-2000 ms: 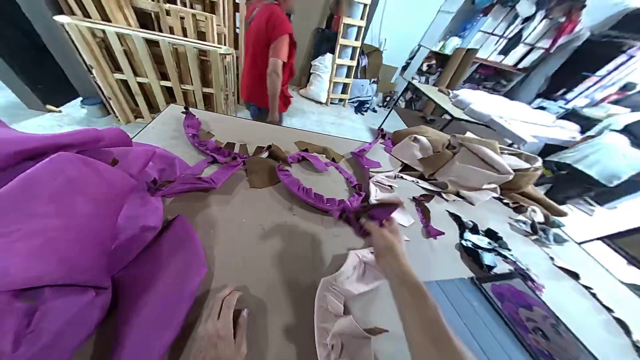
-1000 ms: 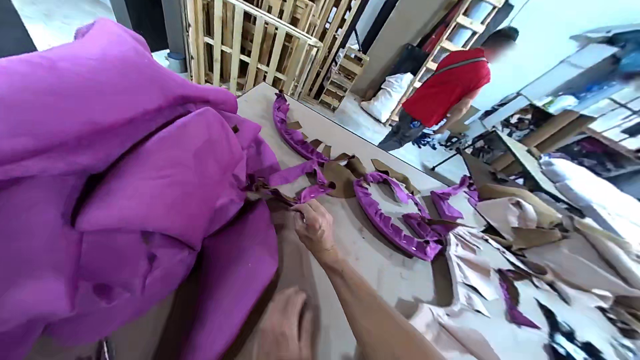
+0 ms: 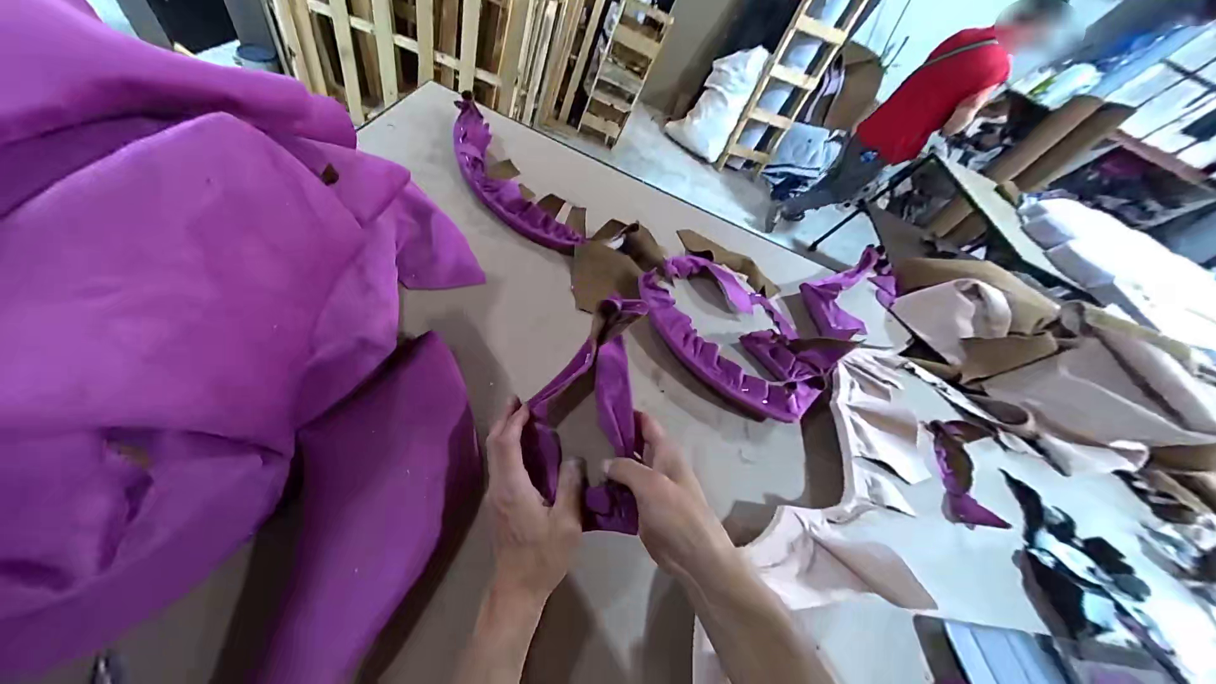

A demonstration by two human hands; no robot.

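Observation:
Both of my hands hold one narrow purple fabric piece (image 3: 616, 394) with a brown underside, raised over the table in a loop. My left hand (image 3: 534, 494) grips its left side, and my right hand (image 3: 665, 484) pinches its right side, thumbs close to each other. Beyond them lies a ring of purple fabric with a notched edge (image 3: 703, 356). A curved purple strip (image 3: 503, 204) rests farther back. Left of my hands a large heap of purple fabric (image 3: 209, 313) covers the table. Pale pink pieces (image 3: 822, 560) lie to the right.
The work table (image 3: 570, 608) also bears brown and pink scraps (image 3: 1064, 380), a black and white scrap (image 3: 1083, 560) and a purple scrap (image 3: 959, 475). Behind stand wooden pallets (image 3: 408, 47), a wooden ladder (image 3: 779, 85), a white sack (image 3: 719, 104) and a person in red (image 3: 936, 95).
My left hand, flat on the table two seconds ago, now holds the purple piece together with my right hand. The piece has come away from beside the heap. The person in red has moved right.

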